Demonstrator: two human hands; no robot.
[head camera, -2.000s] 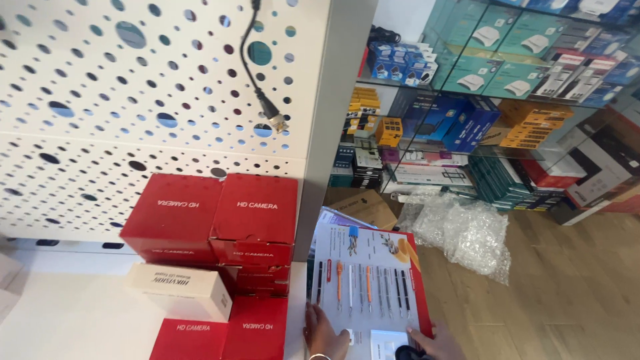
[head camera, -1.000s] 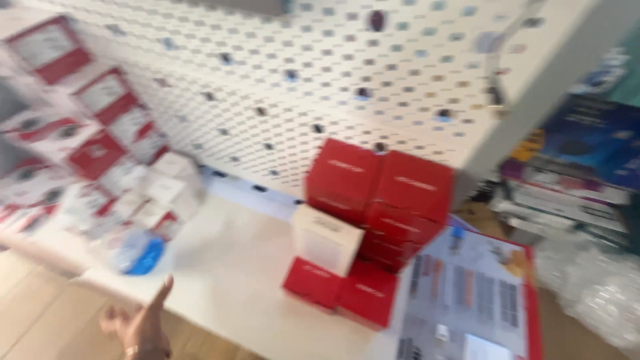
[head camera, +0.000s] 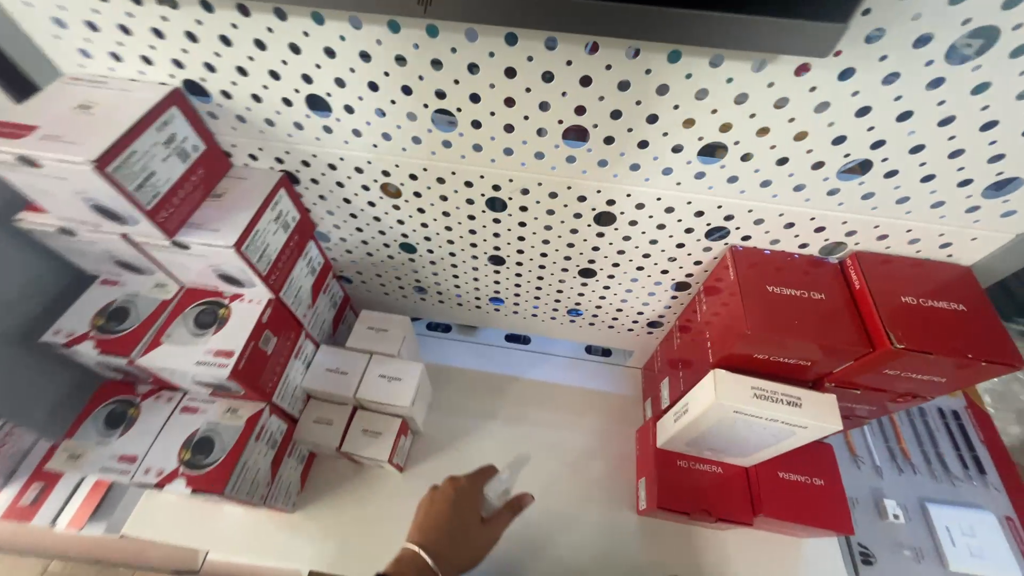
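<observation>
My left hand (head camera: 464, 516), with a thin bracelet at the wrist, is over the white shelf (head camera: 544, 424). Between its thumb and fingers is a small clear, whitish object (head camera: 502, 490), too blurred to name. Up and left of the hand stand several small white boxes (head camera: 392, 384). To the right, red camera boxes (head camera: 800, 312) are stacked, and a white keypad box (head camera: 744, 420) rests tilted among them. My right hand is out of view.
Red and white dome camera boxes (head camera: 208, 352) are piled at the left. A perforated white panel (head camera: 512, 232) rises behind the shelf. A display board (head camera: 912, 488) with cables and a white wall plate stands at the right.
The view has swung left. Two seconds ago both hands were at the display board. A second ago my left hand had its fingers spread; now a small clear object is between them. My right hand has left view.
</observation>
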